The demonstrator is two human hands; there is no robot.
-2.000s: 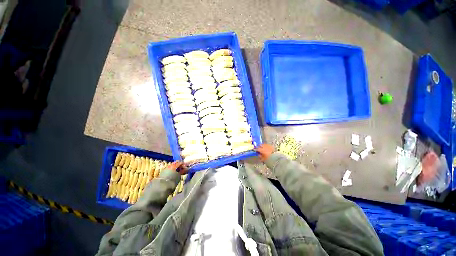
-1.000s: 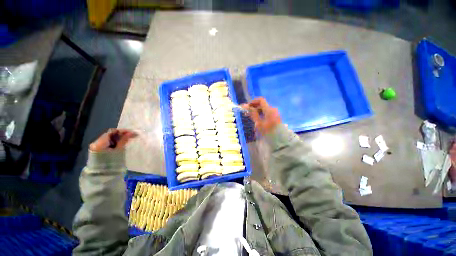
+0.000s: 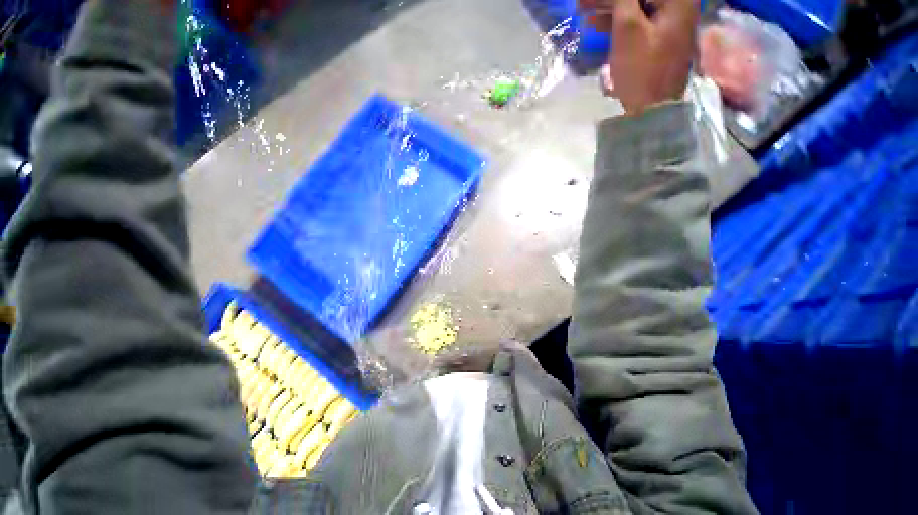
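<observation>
A clear plastic film (image 3: 403, 176), crinkled and shiny, spans the view in front of the table. My right hand (image 3: 654, 50) is raised at the top, cut off by the picture's edge, with its fingers closed at the film's right end. My left sleeve reaches the top left edge; my left hand is out of the picture. Behind the film lies a blue tray (image 3: 357, 216) with no pieces showing in it. At lower left, a blue tray (image 3: 337, 370) holds rows of pale-yellow banana-shaped pieces (image 3: 287, 387), partly hidden by my left sleeve.
Small yellow bits (image 3: 434, 327) lie in a pile near the table's front edge. A bright green round item (image 3: 501, 92) is farther back. A pinkish-red bagged lump (image 3: 740, 65) lies at upper right. Stacked blue crates (image 3: 815, 251) stand at the right.
Both arms have risen towards the top of the picture, and the clear film now spans the view. The view has turned right. The filled tray seen centrally is no longer there in view.
</observation>
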